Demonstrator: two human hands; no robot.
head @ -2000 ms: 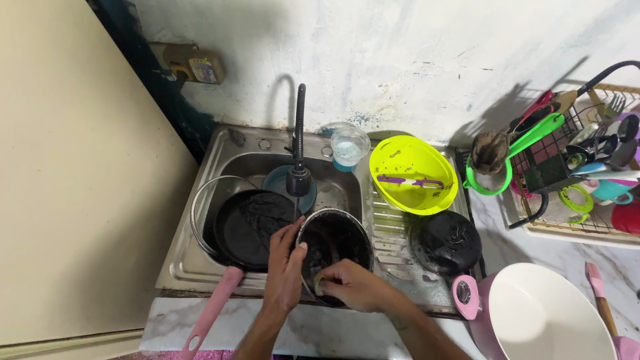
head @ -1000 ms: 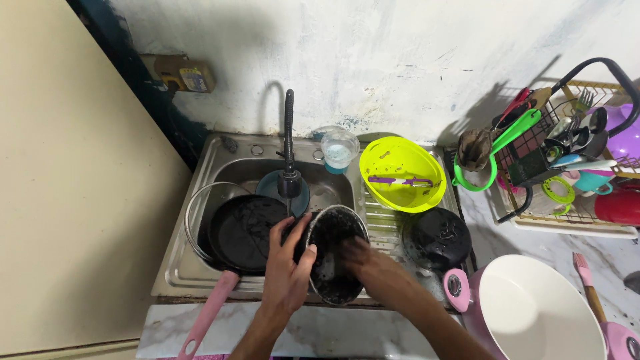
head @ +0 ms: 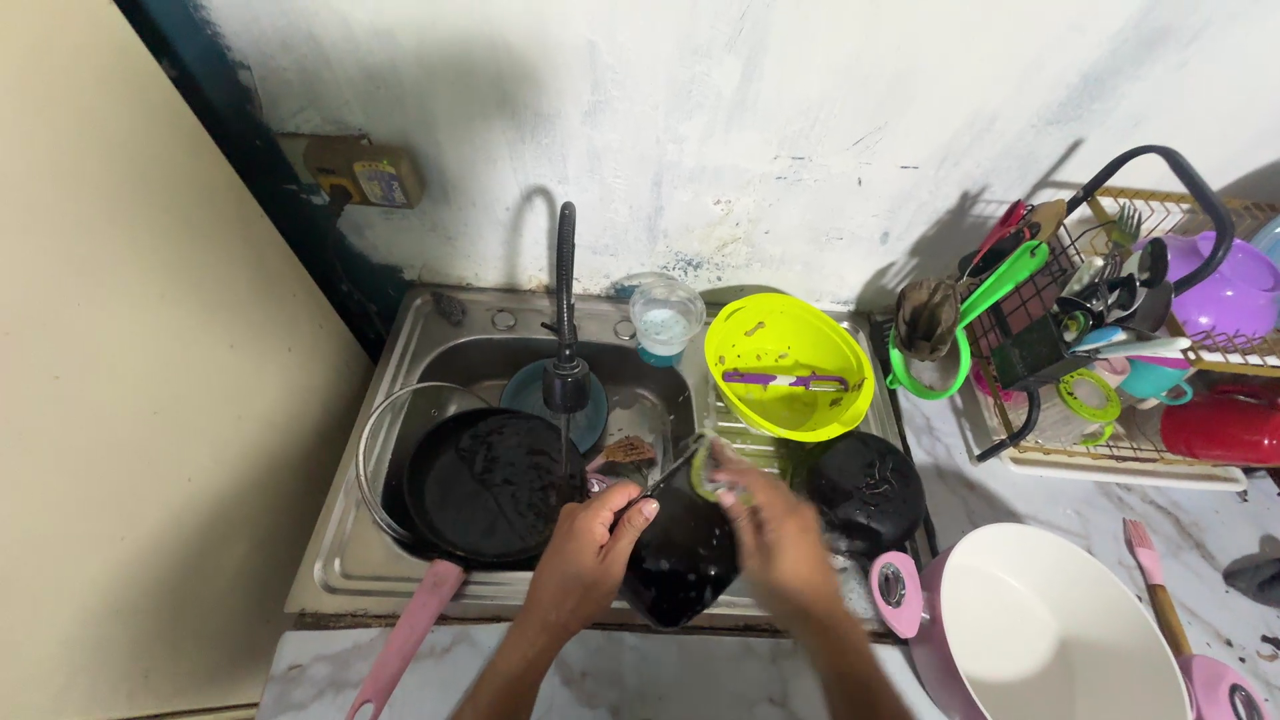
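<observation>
My left hand point(head: 597, 545) grips the rim of a black pot point(head: 685, 560), which is tilted on its side at the sink's front edge, its dark outer surface showing. My right hand point(head: 775, 525), blurred, holds a yellow-green scrubbing sponge point(head: 708, 470) against the far part of the pot's rim. Just left of my left hand, a black frying pan point(head: 490, 485) with a pink handle lies over the basin, wet on its inner face. The black faucet point(head: 567, 380) hangs over the pan's right side, with a thin stream of water below it.
A blue plate point(head: 590, 425) and a brown scrubber point(head: 628, 450) lie in the basin. Behind are a clear tub point(head: 665, 315) and a yellow-green basin point(head: 745, 415) holding a purple peeler point(head: 785, 381). Right are a black rounded vessel point(head: 868, 490), a pink-and-white pot point(head: 1050, 620) and a loaded dish rack point(head: 1100, 465).
The black pot, whose inside faced up before, is now tipped so its outer side shows. My right hand has moved from inside the pot to its rim.
</observation>
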